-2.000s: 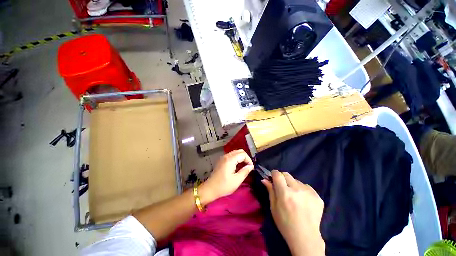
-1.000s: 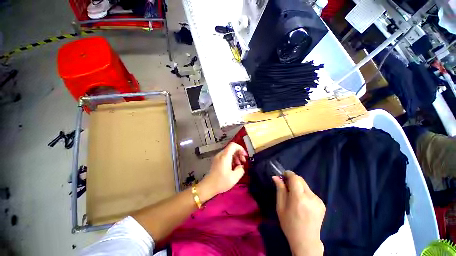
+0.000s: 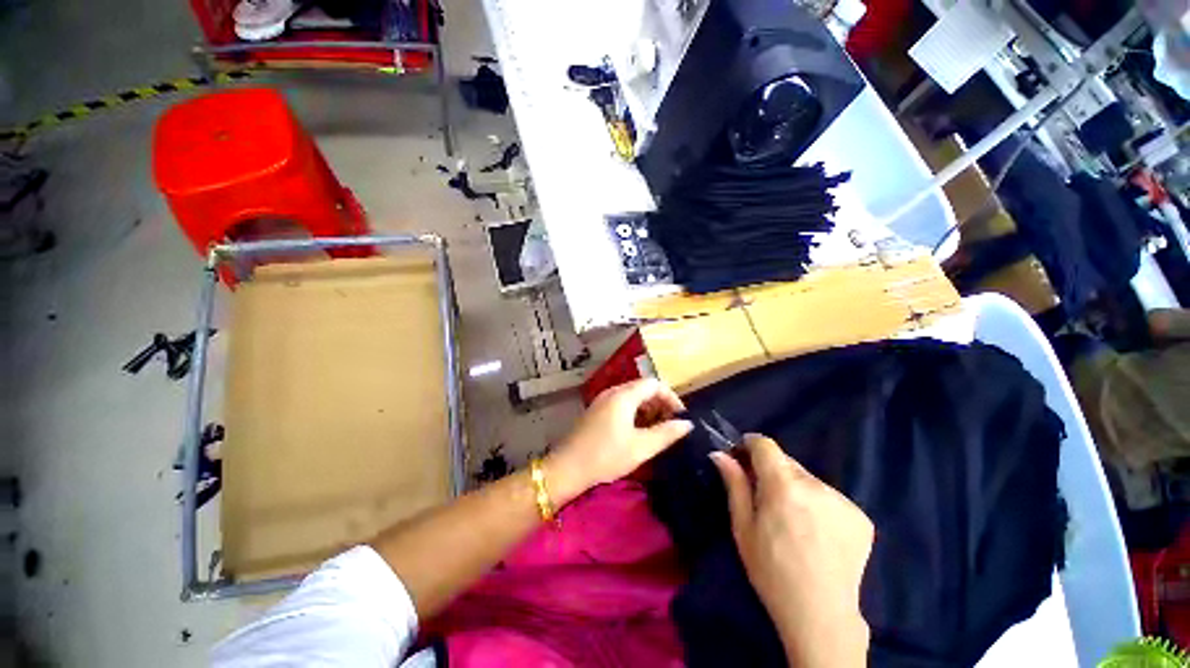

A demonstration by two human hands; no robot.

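Observation:
A large heap of black garment pieces [image 3: 900, 483] lies in front of me, over the cardboard's edge and down toward the magenta cloth [image 3: 587, 574] on my lap. My right hand [image 3: 799, 529] is closed on small thread snips [image 3: 720, 431], their silvery blades pointing left toward my left hand. My left hand [image 3: 626, 431] is at the heap's left edge, thumb and fingertips drawn together; a bit of dark fabric or thread shows at the tips, too small to tell whether it is gripped.
A cardboard sheet [image 3: 796, 313] covers the table edge. Behind it are cut black strips [image 3: 744, 228] and a black box-shaped unit [image 3: 783, 91]. A pale blue bin [image 3: 1103, 496] curves at the right. A cart [image 3: 333, 418] and red stool [image 3: 228, 150] stand left. A person's leg shows far right.
My left hand has moved right and slightly forward from a second ago, closer to the snips. The snips' blades now point at its fingertips.

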